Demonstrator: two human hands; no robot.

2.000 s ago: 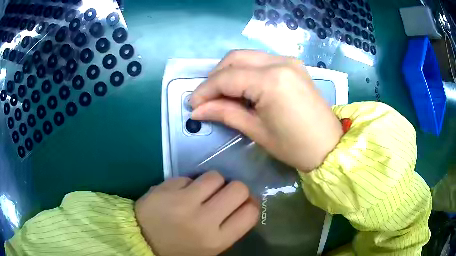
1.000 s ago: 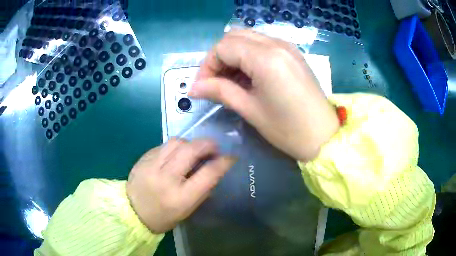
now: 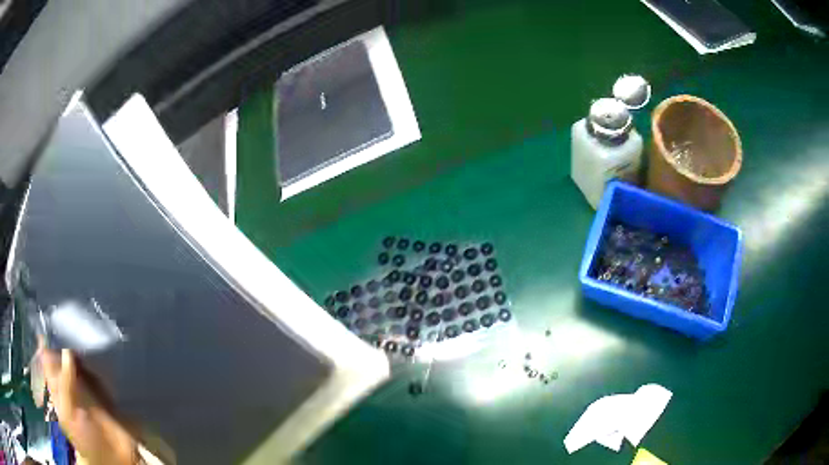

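A large grey tablet [image 3: 164, 300] with a white sheet [image 3: 264, 281] behind it fills the left side, tilted and close to the camera. My left hand [image 3: 82, 409], partly cut off and blurred at the lower left, grips the tablet's left edge. A bright glare lies on the tablet near the fingers. The tablet's camera corner cannot be made out. My right hand is out of the picture; a small yellow patch, possibly a sleeve, shows at the bottom right edge.
Clear sheets with black rings [image 3: 436, 300] lie mid-bench, with tiny loose pieces [image 3: 536, 371] beside them. At right are a blue bin [image 3: 600, 286] of small dark parts, a white bottle [image 3: 591, 162], a brown cup [image 3: 668, 118] and white cloth [image 3: 618, 418]. Another tablet [image 3: 332, 113] lies behind.
The view has swung to the right side of the bench. The tablet has gone from flat in front of me to raised and tilted at left. My right hand has left the picture.
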